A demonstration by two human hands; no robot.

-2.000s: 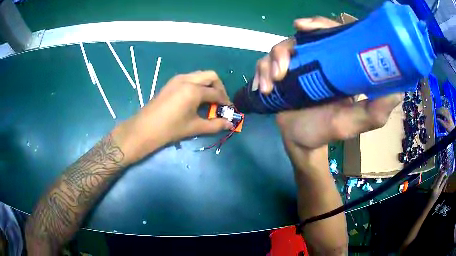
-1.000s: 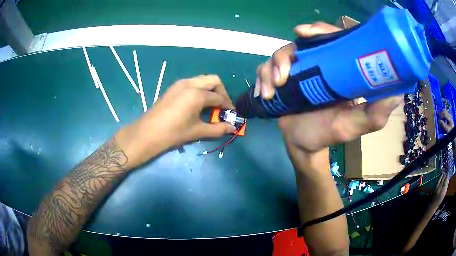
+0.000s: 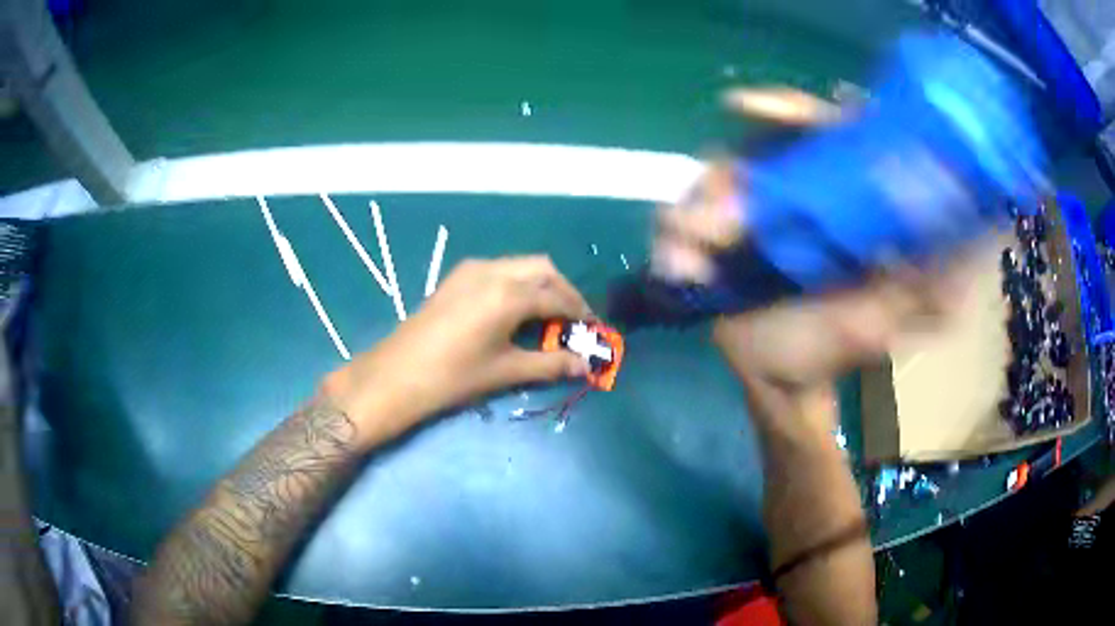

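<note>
My left hand [image 3: 495,324] holds a small black housing with a white part [image 3: 589,344] on it between thumb and fingers. The housing sits in the orange fixture [image 3: 607,371] on the green bench, and thin lead wires [image 3: 556,413] with small white ends trail from it. My right hand [image 3: 795,281] is blurred and is closed round the blue electric screwdriver [image 3: 886,184]. The screwdriver's black nose points left, just to the right of the fixture. Its bit is too blurred to make out, and I cannot tell whether it touches the housing.
Several thin white strips [image 3: 388,259] lie behind my left hand. A cardboard tray [image 3: 954,379] with many black units stands on the right, with light-blue and white parts [image 3: 907,484] at its near edge. A grey post [image 3: 73,104] stands at the back left. Part of another person's arm [image 3: 1097,499] shows far right.
The view has shifted, so the bench items appear lower and further right. The screwdriver and my right hand have become blurred, and the nose has moved slightly away from the white part.
</note>
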